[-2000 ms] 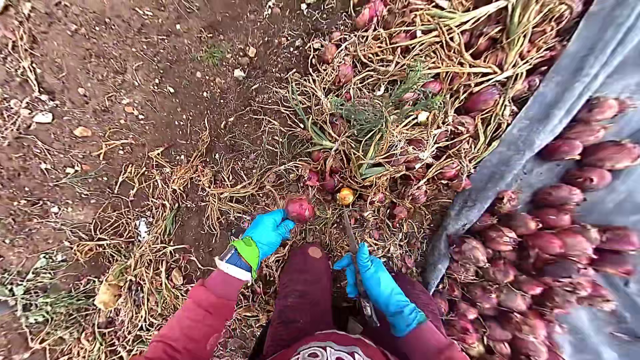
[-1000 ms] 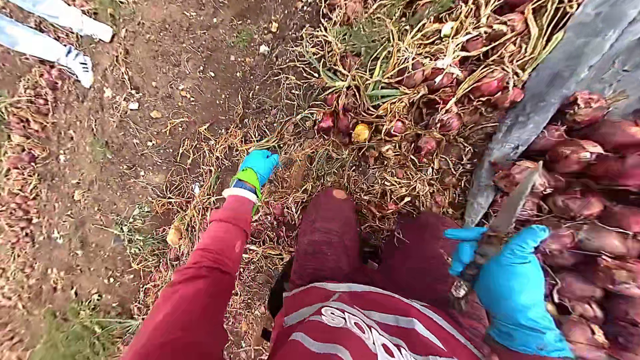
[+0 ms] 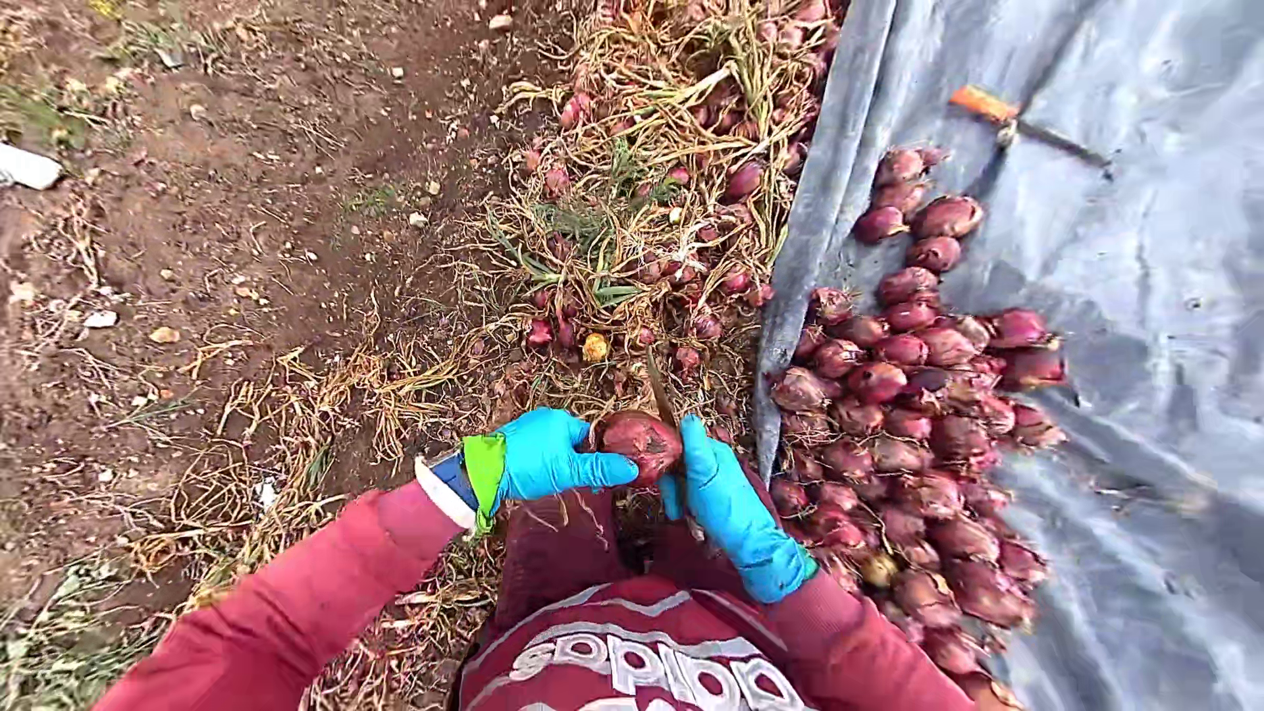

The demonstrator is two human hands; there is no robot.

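My left hand (image 3: 553, 456), in a blue glove with a green band at the wrist, holds a red onion (image 3: 642, 446) above my lap. Close against the onion's right side is my right hand (image 3: 726, 504), also blue-gloved, gripping a knife (image 3: 660, 390) whose narrow blade points up and away from me. The knife's handle is mostly hidden by the fingers. Beyond my hands, red onions with dry tops (image 3: 681, 207) lie on the soil, and a small yellowish onion (image 3: 594, 347) rests at their near end.
A grey plastic sheet (image 3: 1175, 326) covers the ground at right, its raised edge beside me. On it lies a heap of red onions (image 3: 928, 434); farther up is a tool with an orange handle (image 3: 983, 103). Bare soil with stones and dry stalks (image 3: 296, 425) stretches left.
My left hand, reaching over the ground without a visible onion a second ago, now holds one near my lap. The right hand with the knife has come left from above the heap to meet it.
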